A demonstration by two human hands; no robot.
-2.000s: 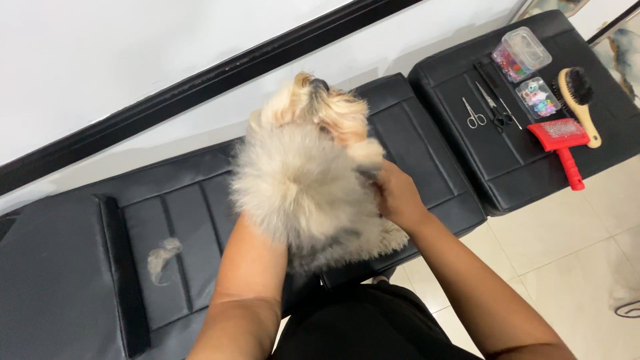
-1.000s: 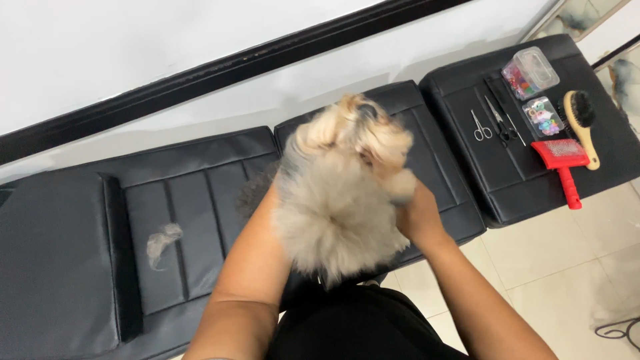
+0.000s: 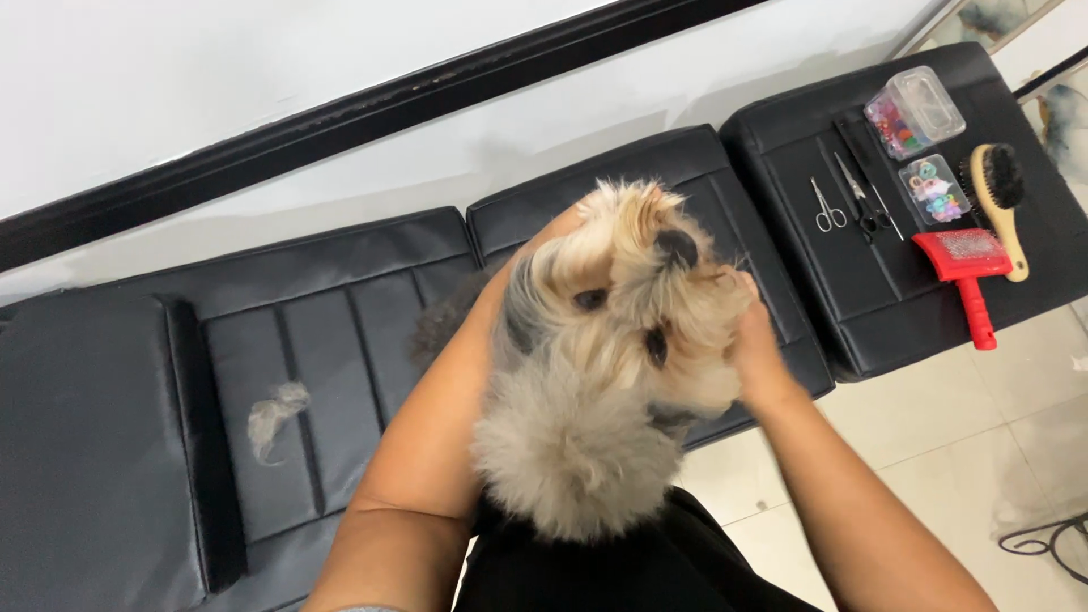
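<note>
A small long-haired dog [image 3: 629, 323] with cream and grey fur is in the middle of the head view, its face tipped up toward the camera. The dark nose and both eyes show. A fluffy grey puff of fur [image 3: 578, 450] on its head points down toward my body. My left hand [image 3: 565, 225] reaches around the far side of the head, its fingers mostly hidden by fur. At the right side of the face, my right hand [image 3: 752, 340] is against the fur, with its fingertips partly hidden.
A tuft of loose fur [image 3: 276, 416] lies on the black padded bench [image 3: 340, 323]. On the right section are small scissors [image 3: 826, 206], larger scissors [image 3: 858, 194], a comb [image 3: 852, 149], a red slicker brush [image 3: 965, 255], a wooden-handled brush [image 3: 1003, 212] and two plastic boxes [image 3: 931, 106] [image 3: 935, 189].
The dog's head has tilted up, so its eyes and nose now face the camera, and the fur puff has swung down toward my body. Both hands have stayed at the head.
</note>
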